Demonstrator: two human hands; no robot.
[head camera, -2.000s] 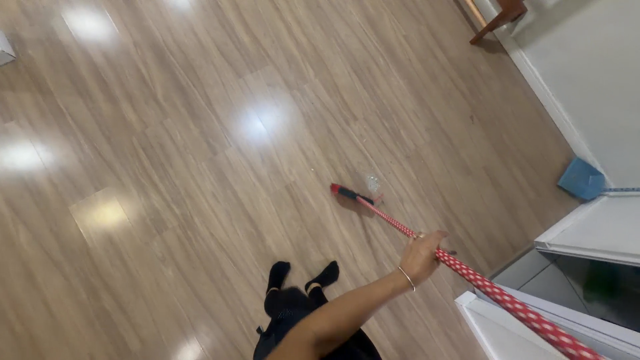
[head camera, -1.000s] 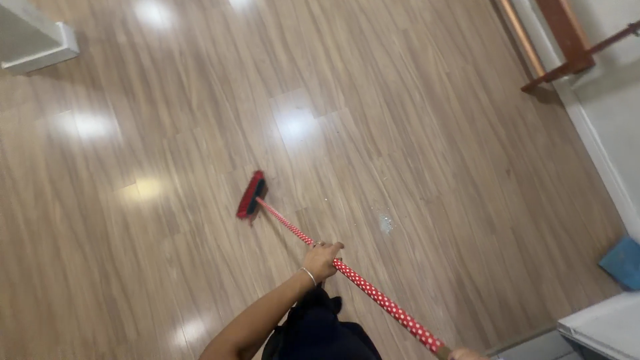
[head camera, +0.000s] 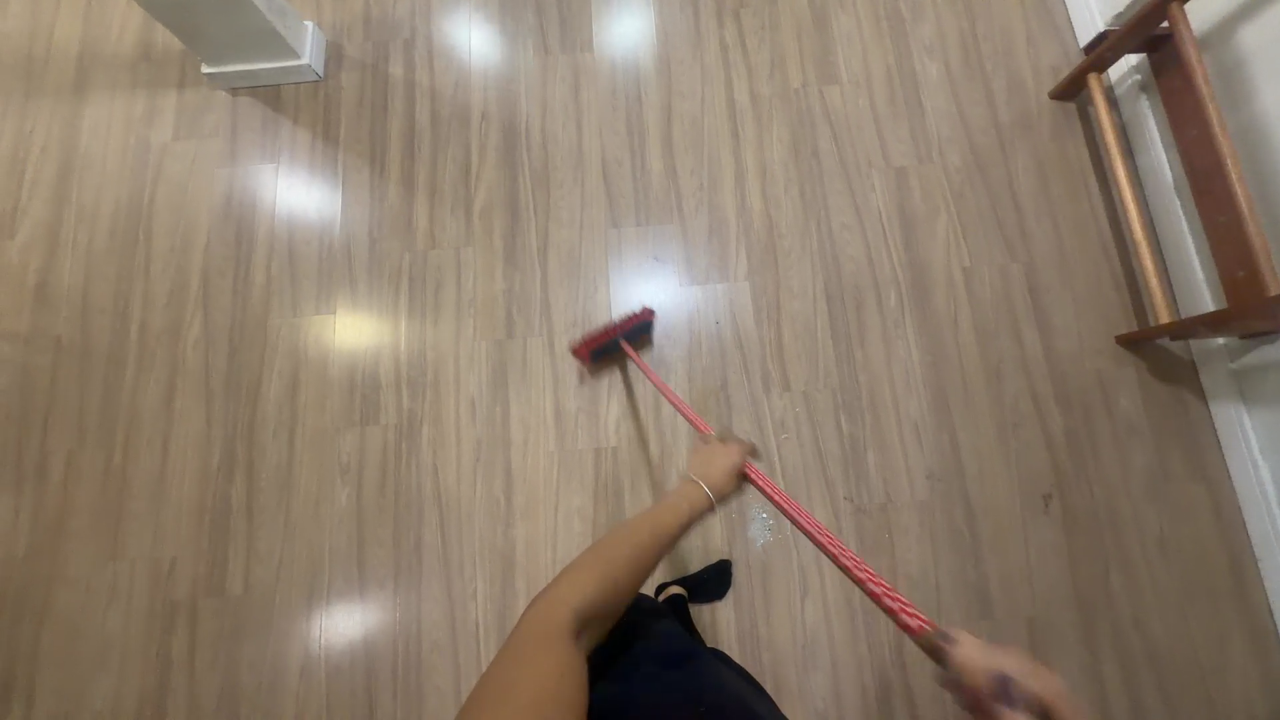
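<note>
A broom's long red handle with white dots (head camera: 840, 552) runs slantwise from the lower right to its red and black head (head camera: 615, 339), which is near the middle of the floor. My left hand (head camera: 721, 463), with a thin bracelet at the wrist, grips the handle partway down. My right hand (head camera: 1000, 675), blurred, is closed around the handle's upper end at the lower right. A small patch of pale debris (head camera: 762, 524) lies on the wood-look floor, just left of the handle and below my left hand. A foot in a black sock (head camera: 706, 582) shows below it.
A reddish-brown wooden furniture frame (head camera: 1200, 170) stands against the white wall and baseboard at the right. The base of a white pillar (head camera: 265, 60) is at the upper left. Small dark specks (head camera: 1047, 501) lie on the floor to the right.
The broom head, which was near the debris two seconds ago, is now farther from it. My right hand has come into view on the handle. The view has turned, and the blue dustpan is out of sight.
</note>
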